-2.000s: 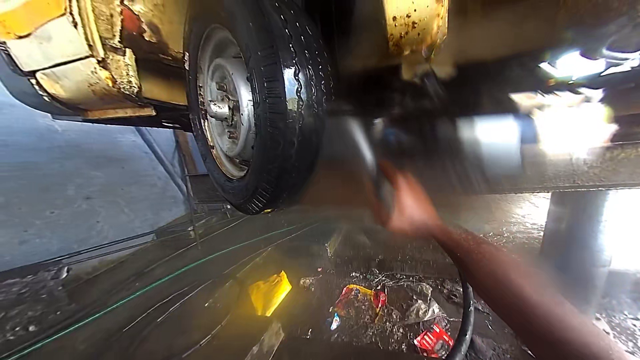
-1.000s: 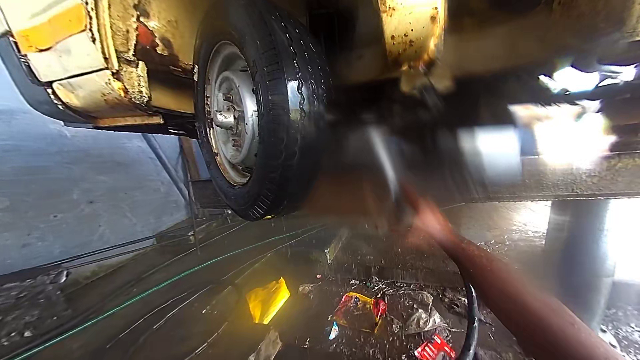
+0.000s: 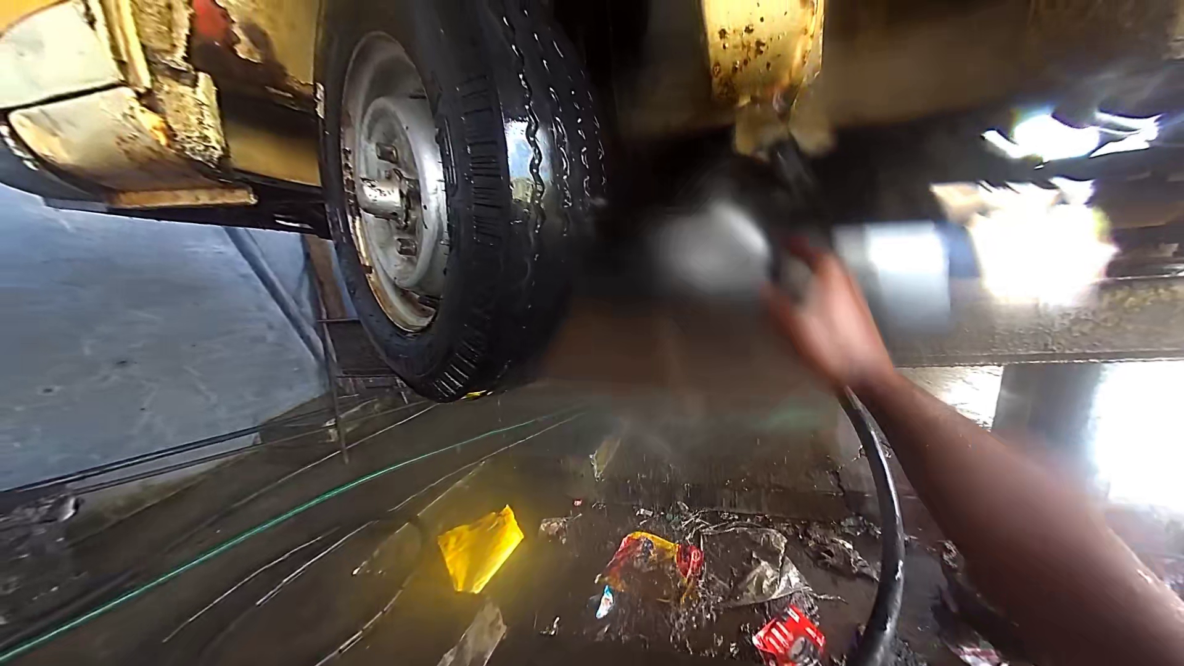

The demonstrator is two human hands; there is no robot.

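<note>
My right hand [image 3: 823, 319] reaches up from the lower right, its fingers closed round the end of a black hose [image 3: 886, 518] that hangs down from the wrist. A blurred whitish spray [image 3: 712, 250] comes out at the fingers, on the side toward the wheel; the hose end itself is too blurred to make out. Left of the hand stands a wet black tire [image 3: 518, 213] on a grey steel wheel rim [image 3: 398, 185], beneath a raised vehicle with a rusty yellow body [image 3: 259, 129]. My left hand is not in the picture.
A rusty yellow bracket [image 3: 763, 55] hangs above the hand. Wet ground below bears a yellow plastic scrap [image 3: 481, 548], a red wrapper [image 3: 789, 635] and other litter. A thin green line [image 3: 342, 490] crosses the floor. A grey-blue wall [image 3: 148, 342] rises at the left, a pillar [image 3: 1045, 398] at the right.
My right hand stays beside the wheel with the hose, having moved up a little. The wheel and the litter keep their places.
</note>
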